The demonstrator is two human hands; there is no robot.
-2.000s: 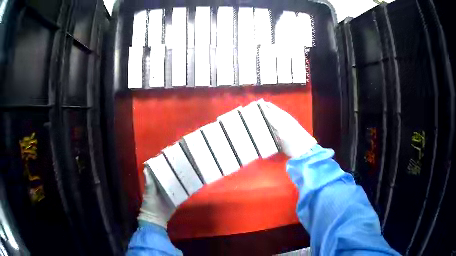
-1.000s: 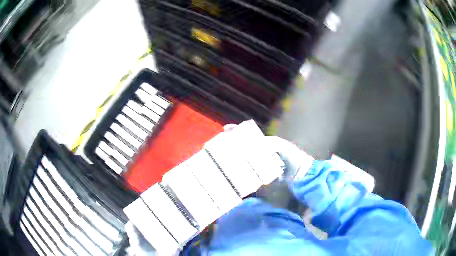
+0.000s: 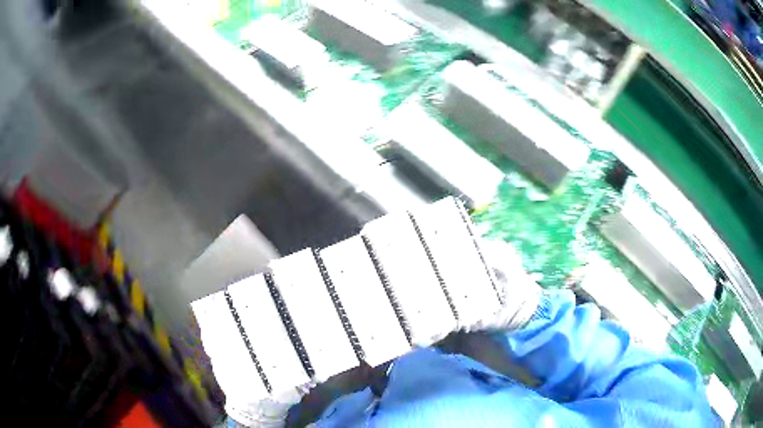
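A row of several small silver-white heatsinks (image 3: pixel 343 301) is held side by side, slightly arched, between my two hands in front of my body. My left hand (image 3: pixel 266 408), in a white glove, presses the row's left end and is partly cut off by the bottom edge. My right hand (image 3: pixel 512 292), also white-gloved, presses the right end; its fingers are mostly hidden behind the heatsinks. Both sleeves are light blue. Green circuit boards (image 3: pixel 535 230) with long silver-white bars (image 3: pixel 514 125) fitted lie beyond and to the right of my right hand.
A pale metal rail (image 3: pixel 293 138) runs along the boards' near edge. A green-matted shelf (image 3: pixel 678 142) curves past at the upper right. Grey floor shows at the left, with yellow-black tape (image 3: pixel 138 301). Dark and red blurred things are at the lower left.
The view has turned from the black totes and red liner sheet to the circuit boards. The heatsink row, taken from over the red-lined tote, stays between my hands.
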